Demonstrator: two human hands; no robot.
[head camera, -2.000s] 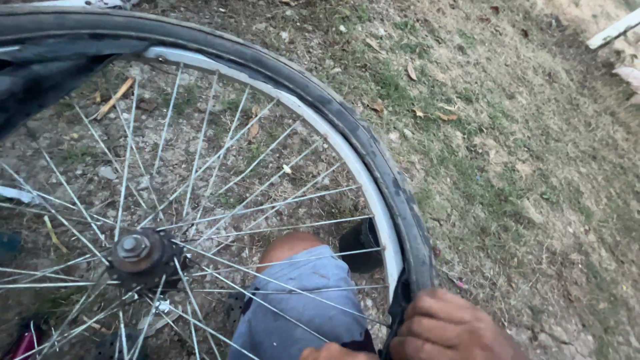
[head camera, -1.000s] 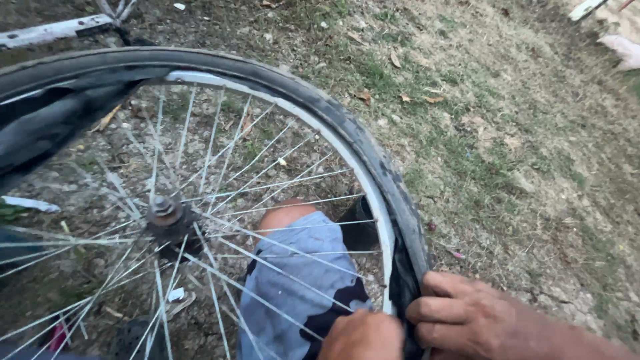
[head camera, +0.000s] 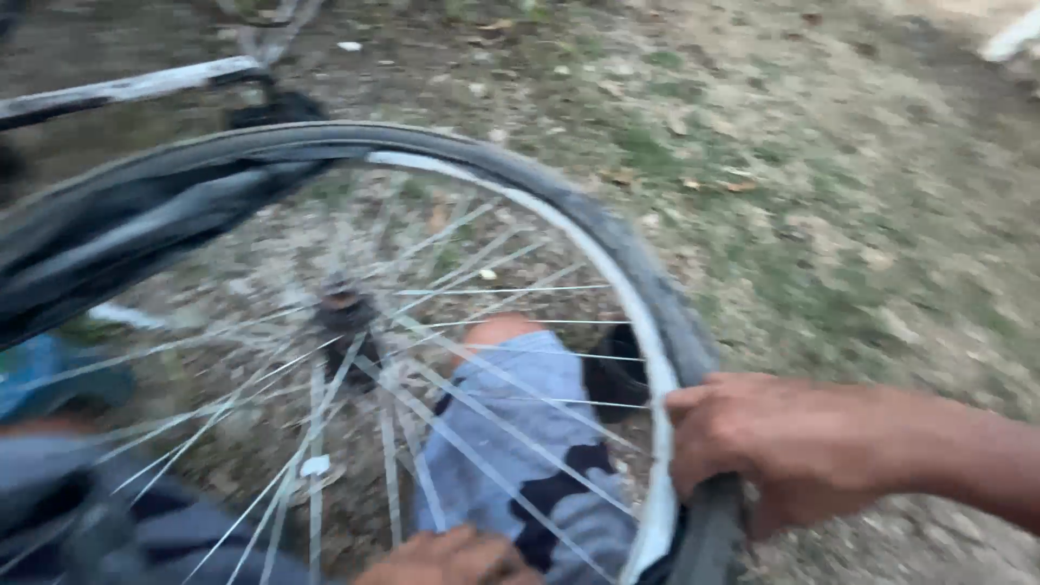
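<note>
A spoked bicycle wheel with a metal rim (head camera: 581, 223) and a black rubber tire (head camera: 520, 162) fills the middle of the view. My right hand (head camera: 731, 439) grips the tire and rim at the right side, thumb and fingers wrapped over them. Low in the view, my left hand (head camera: 451, 561) is cut off by the bottom edge, over the spokes; whether it holds anything is hidden. A black inner tube (head camera: 154, 219) hangs loose out of the rim at the upper left. The hub (head camera: 345, 313) with its axle looks blurred.
Behind the wheel are my knees in patterned grey-blue shorts (head camera: 520, 406). A worn white bicycle frame part (head camera: 138, 85) lies at the upper left. At the left edge is a blue object (head camera: 49, 374). Around the wheel is ground with patchy grass (head camera: 780, 211).
The wheel has shifted right and down in view, showing more of the loose tube. My left hand, near the rim beside my right a second ago, is now farther left, away from the rim.
</note>
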